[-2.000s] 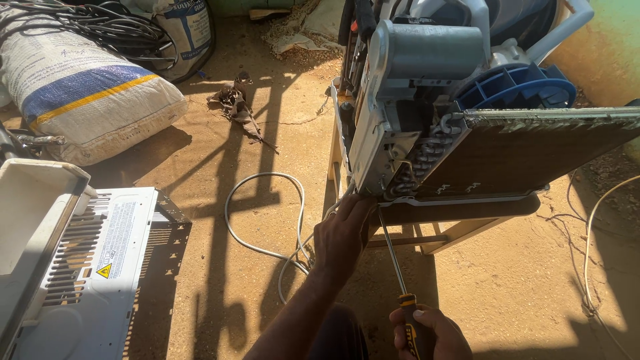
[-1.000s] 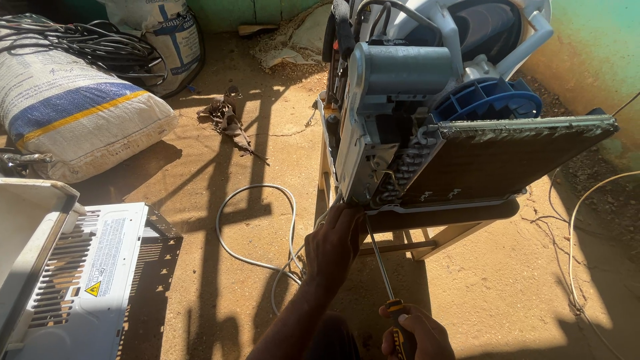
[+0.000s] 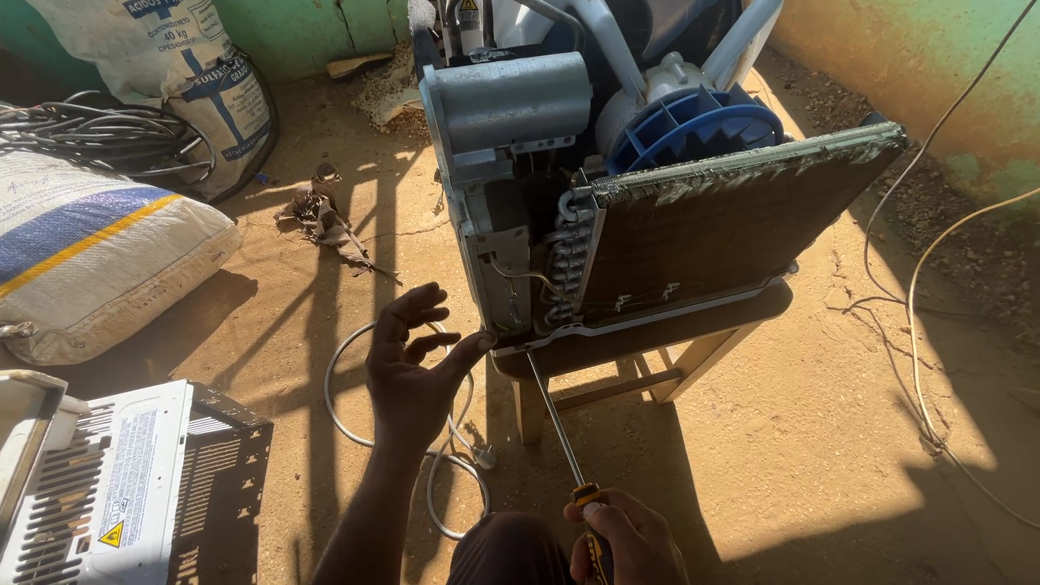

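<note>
An opened air conditioner (image 3: 508, 106) rests on a wooden stool (image 3: 682, 337), its dark finned coil (image 3: 723, 227) facing me, with a blue fan wheel (image 3: 699, 130) behind it. My right hand (image 3: 626, 536) grips the black and yellow handle of a long screwdriver (image 3: 561, 422). The shaft points up to the lower edge of the unit's base; its tip is hidden there. My left hand (image 3: 422, 366) is raised beside the unit's lower left corner, fingers apart, thumb tip at the corner. Whether anything small is at the thumb tip is unclear.
A white slotted metal cover (image 3: 154, 487) lies at the lower left. Full sacks (image 3: 106, 252) and coiled black cable (image 3: 97, 138) are at the upper left. A power cord with a plug (image 3: 485, 457) loops on the dirt floor by the stool. Another cable (image 3: 914, 341) runs down the right side.
My left hand has opened its fingers and drawn back from the unit's lower corner, where it was pressed before. My right hand still holds the screwdriver at the base edge.
</note>
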